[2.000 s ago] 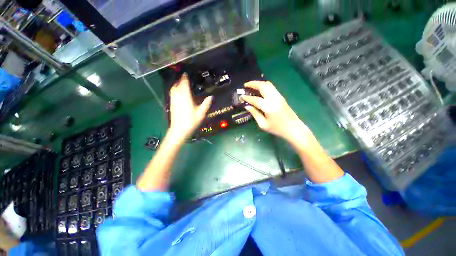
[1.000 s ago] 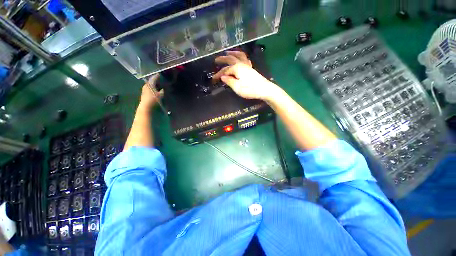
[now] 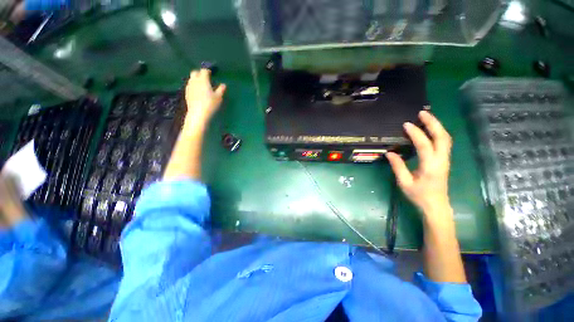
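Observation:
The black fixture machine (image 3: 346,116) stands in front of me with red lit digits on its front edge and a metallic and black fixture nest (image 3: 346,92) on top. My right hand (image 3: 428,157) is at its front right corner, fingers spread, with nothing seen in it. My left hand (image 3: 202,94) is left of the machine over the green surface. A small dark module (image 3: 208,65) shows at its fingertips; whether they grip it is too blurred to tell. Another black module (image 3: 231,142) lies between my left forearm and the machine.
A black tray (image 3: 135,135) with modules is at the left, beside stacked black trays (image 3: 56,138). A clear tray (image 3: 532,170) is at the right. The acrylic guard (image 3: 377,25) is above the machine. Another person's sleeve (image 3: 38,258) and white paper (image 3: 25,170) are at the left.
The view has shifted. My right hand has left the fixture nest for the machine's front right corner and opened. My left hand has moved from the machine's left side to farther left.

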